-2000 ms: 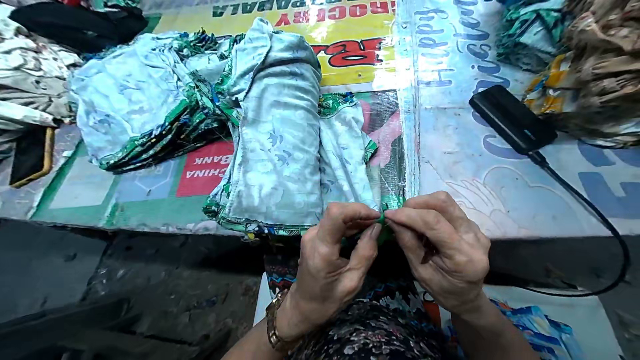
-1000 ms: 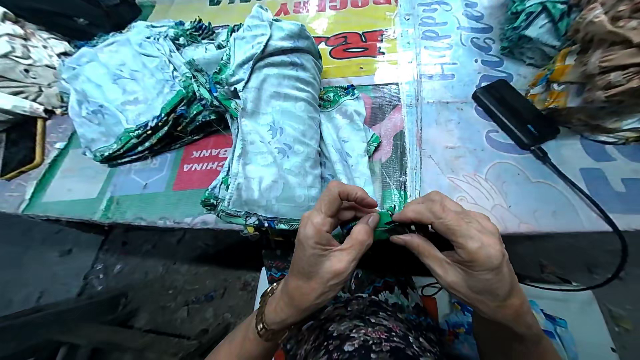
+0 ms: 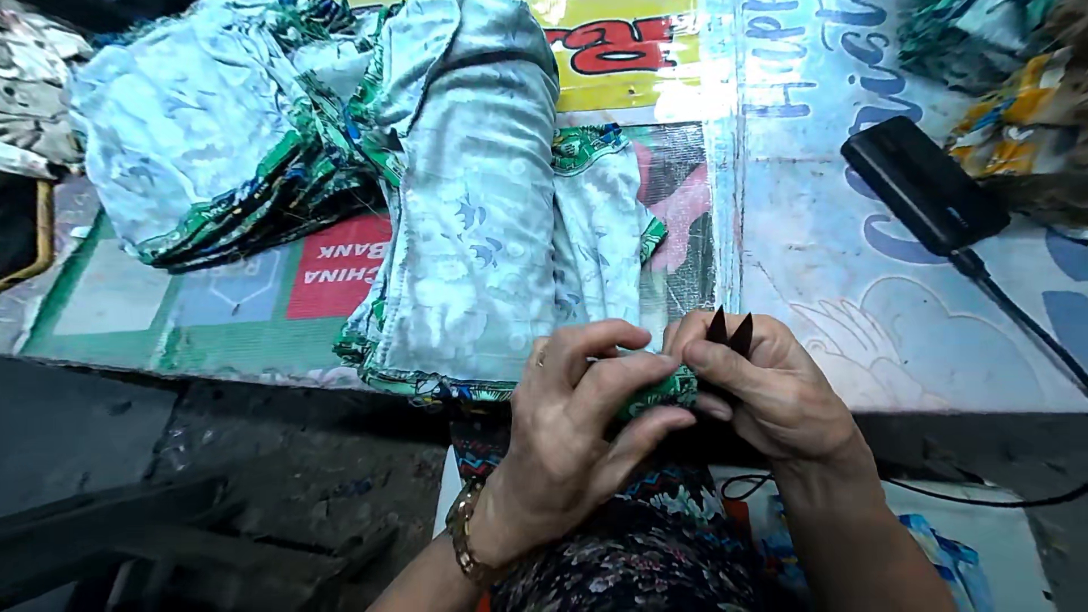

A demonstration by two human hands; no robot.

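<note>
My left hand [image 3: 586, 408], with a bracelet at the wrist, pinches a piece of green printed fabric [image 3: 663, 393] at the table's front edge. My right hand [image 3: 756, 374] holds the other side of that fabric and also a small dark pair of pointed thread snips [image 3: 729, 331], whose two tips stick up apart between its fingers. Just left of my hands lies a folded stack of pale blue garment pieces [image 3: 476, 229] with green edges. Another pale piece with green trim [image 3: 595, 221] lies beside and partly under the stack.
A second heap of pale and green cloth [image 3: 187, 127] lies at the left. To the right are a black power bank or similar device [image 3: 926, 183] with a cable [image 3: 1033, 319] and more cloth bundles [image 3: 1020, 110]. Printed tarpaulin [image 3: 816, 221] covers the table; my lap is below its edge.
The snips' tips now show between my right fingers, unseen in the earlier frames. My hands have stayed at the green fabric while their fingers shifted.
</note>
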